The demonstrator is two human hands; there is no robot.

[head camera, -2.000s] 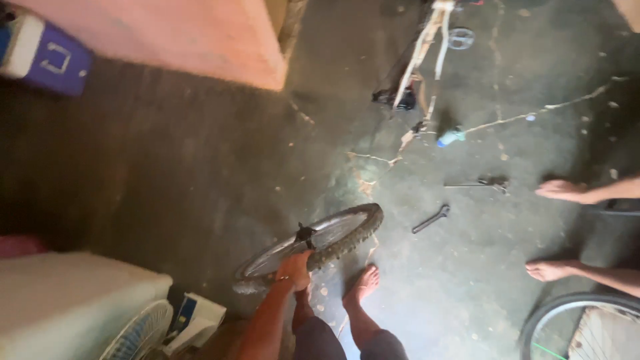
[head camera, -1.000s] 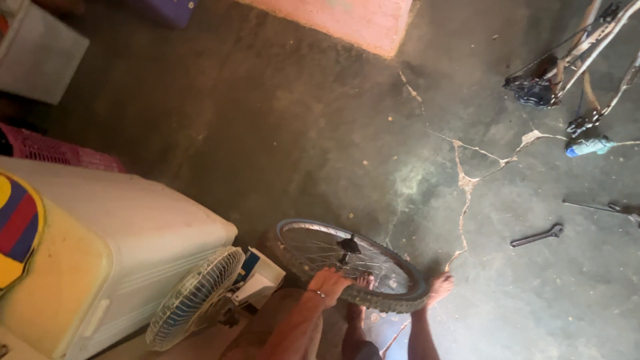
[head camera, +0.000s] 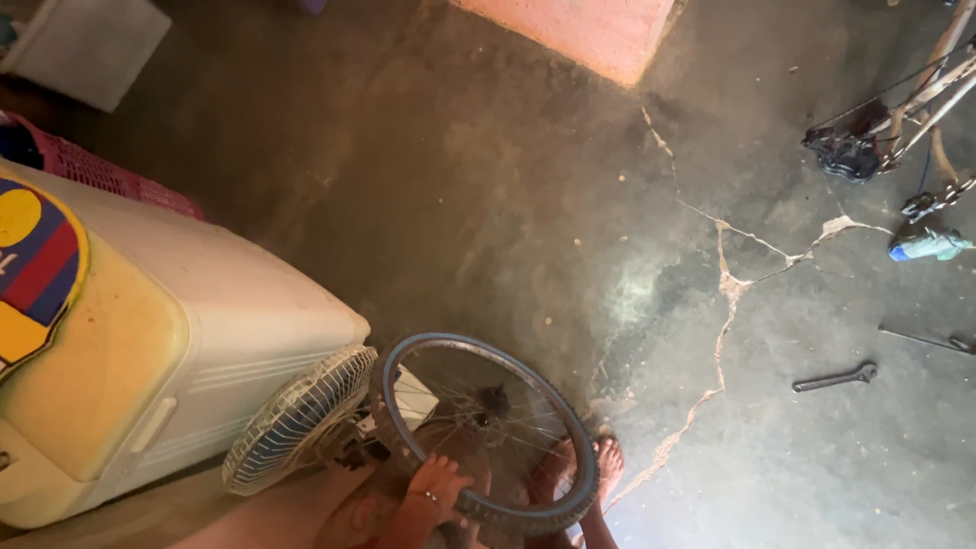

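Observation:
My left hand, with a bracelet at the wrist, grips the lower left edge of a bicycle wheel, its fingers over the rim. The wheel has a knobby black tyre, thin spokes and a dark hub with a sprocket; it is tilted in front of my legs and partly covers my feet. Whether its lower edge touches the floor is unclear. My right hand is not seen. An adjustable wrench lies on the floor to the right, and another metal tool lies beyond it at the right edge.
A table fan and a large whitish appliance stand at left, near a pink basket. A bicycle frame with chain parts and a plastic bottle are at right. A pink block juts in above the cracked floor.
The wheel has tilted and now shows its face more fully, with my left hand still on its edge. The view has shifted left; another person's feet, seen earlier, are out of view.

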